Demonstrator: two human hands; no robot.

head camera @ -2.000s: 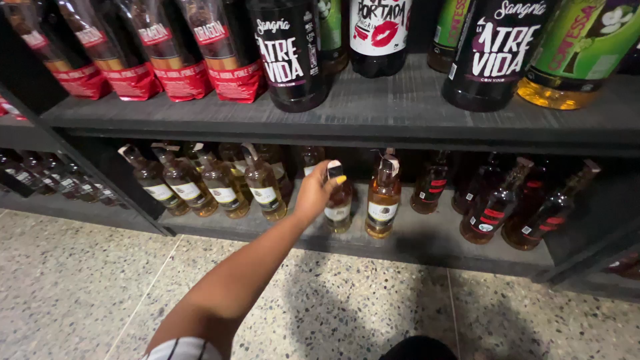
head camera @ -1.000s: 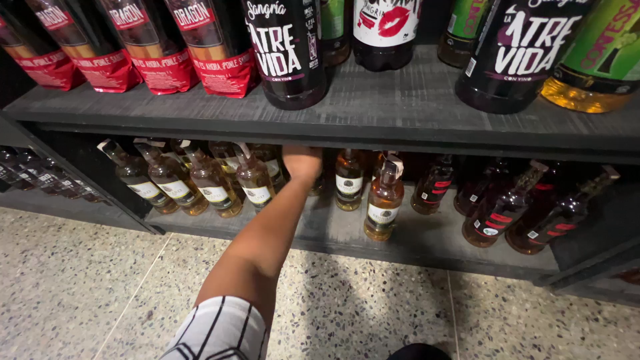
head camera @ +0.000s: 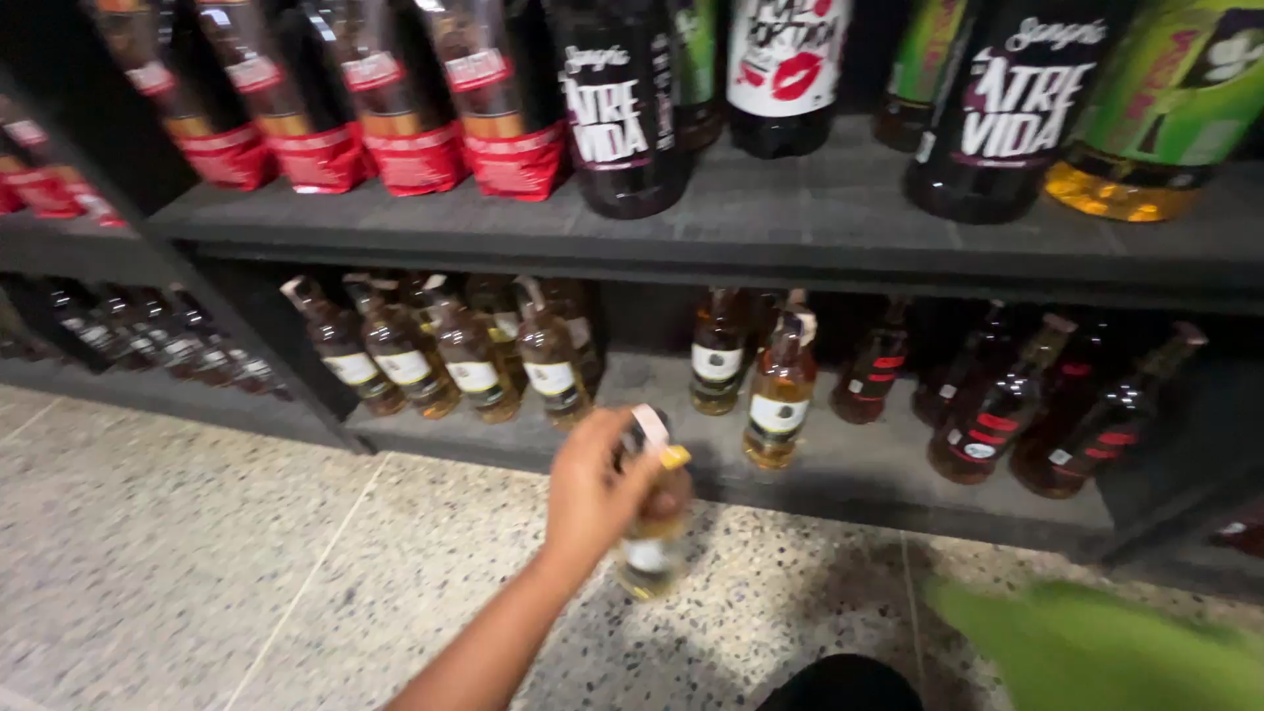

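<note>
My left hand (head camera: 597, 484) grips a glass bottle of pale amber drink (head camera: 652, 553) by its neck, in front of the lower shelf and over the floor. The bottle is blurred and has a white label and a strip over its cap. Behind it on the lower shelf stand two like bottles, an amber bottle (head camera: 778, 420) in front and another amber bottle (head camera: 716, 365) behind to its left. A group of similar bottles (head camera: 476, 380) stands to the left. My right hand is not in view. A blurred green thing (head camera: 1096, 642), perhaps cloth, shows at the lower right.
Dark bottles with red labels (head camera: 987, 425) stand on the lower shelf at right. The upper shelf (head camera: 770, 217) holds large sangria bottles (head camera: 622, 128) and several red-based packages (head camera: 415, 158). A black upright panel (head camera: 247, 326) borders the left. Below lies a speckled floor (head camera: 346, 583).
My left hand has come out from the lower shelf, where it was deep among the bottles, and now holds a bottle in front of it. The green thing has come into view at the lower right.
</note>
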